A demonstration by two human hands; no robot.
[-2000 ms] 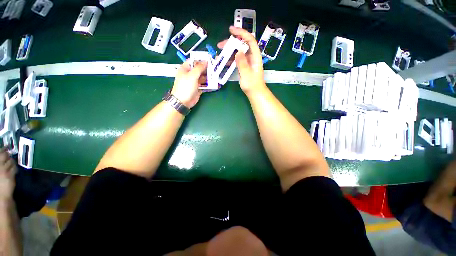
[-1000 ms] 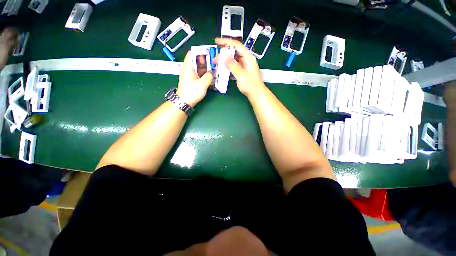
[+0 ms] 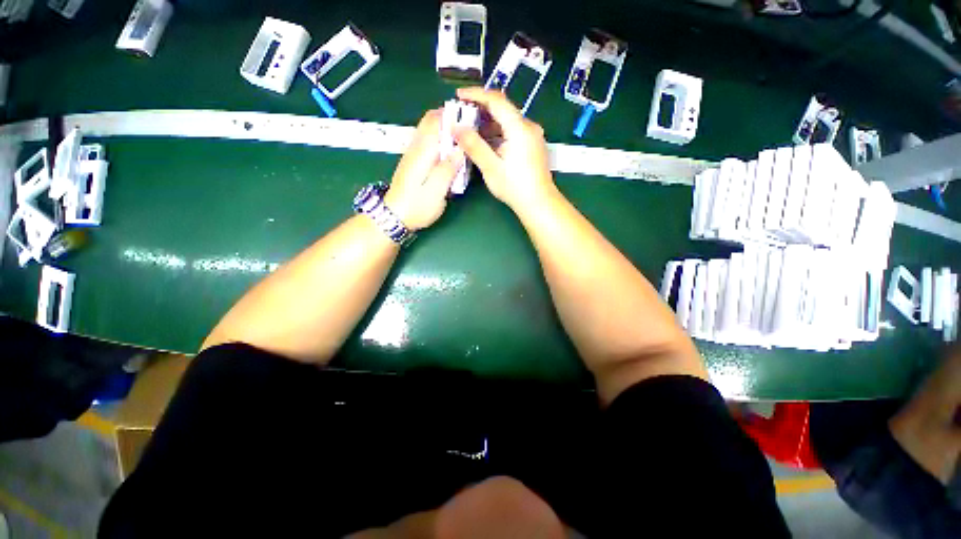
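Observation:
My left hand (image 3: 423, 174) and my right hand (image 3: 512, 151) are together above the pale metal strip. Between them they hold a white unit (image 3: 459, 147) on edge, its narrow side towards me. My fingers hide most of it, and I cannot see whether its two halves are fully closed. Just beyond my hands, an open unit (image 3: 523, 67) lies on the belt, partly hidden by my right hand. A closed unit (image 3: 462, 42) stands behind it.
Open units with blue parts (image 3: 341, 63) (image 3: 595, 70) and closed units (image 3: 275, 55) (image 3: 675, 106) are on the green belt. A large two-row stack of white covers (image 3: 780, 244) is at right. Loose white frames (image 3: 55, 299) lie at far left. Neighbours' arms show at both sides.
The two white pieces, apart and angled two seconds ago, are now together between my hands. The blue part seen between them is hidden. The units on the belt have shifted left.

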